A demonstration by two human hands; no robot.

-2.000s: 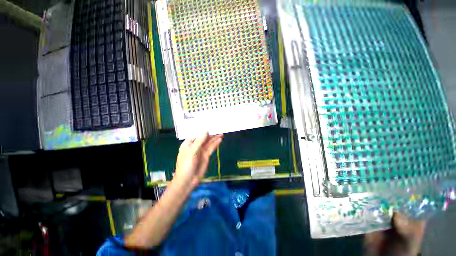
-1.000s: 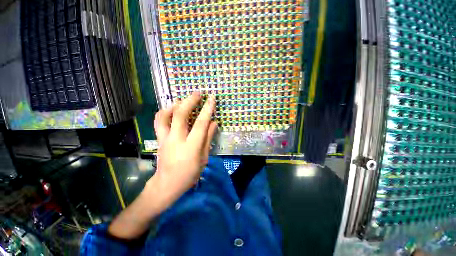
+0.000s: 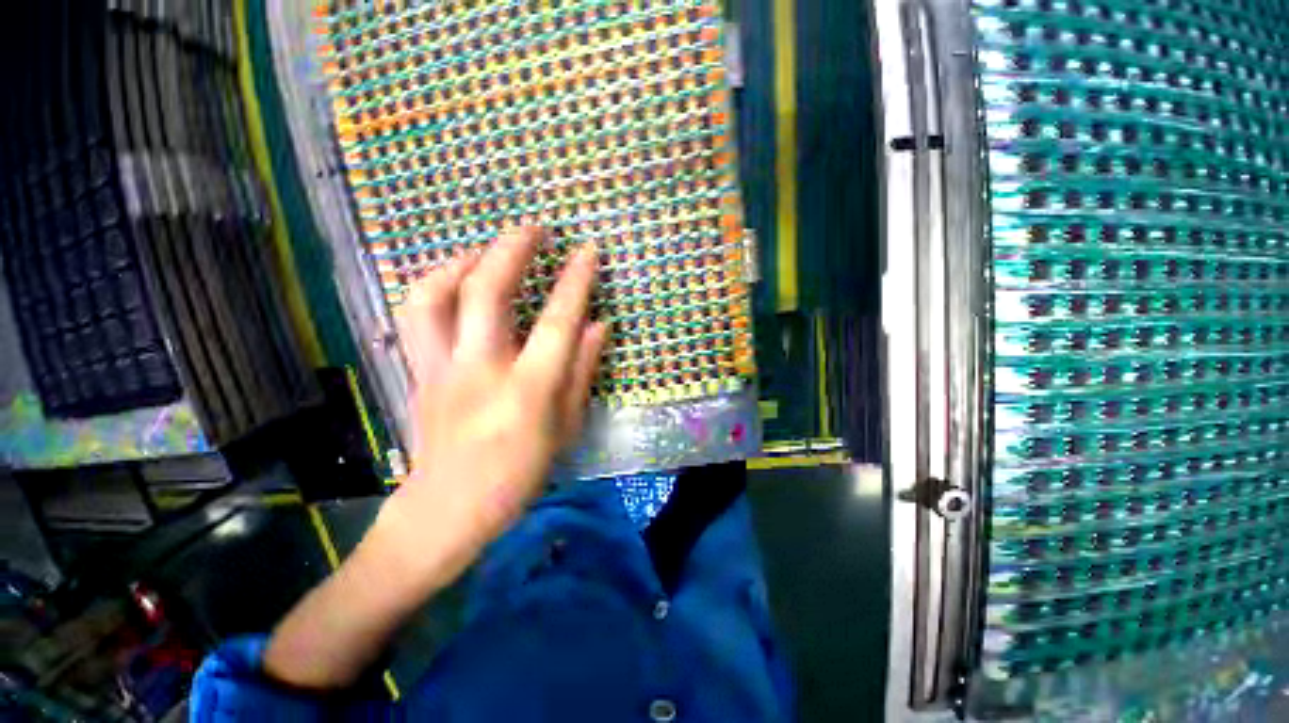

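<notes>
A yellow-orange gridded panel (image 3: 544, 156) with a pale metallic border lies in the middle. My left hand (image 3: 488, 374) is over its lower left part, palm down with fingers spread; the fingertips appear to rest on the cells, and nothing is seen gripped. A larger teal gridded panel (image 3: 1145, 339) fills the right side, its metal side rail with a round screw facing the middle. It is cut off by the right and bottom edges and looks nearer to me than the yellow-orange one. My right hand is not in view.
A stack of black ribbed trays (image 3: 85, 269) stands at the left on a pale board with a colour-smeared edge. The green bench mat (image 3: 813, 141) with yellow tape shows between the panels. Blurred red and dark items (image 3: 142, 607) are at the lower left, below bench level.
My left hand has moved from the panel's near edge up onto its cells. The teal panel looks larger and closer, and my right hand has left the view. The view has shifted.
</notes>
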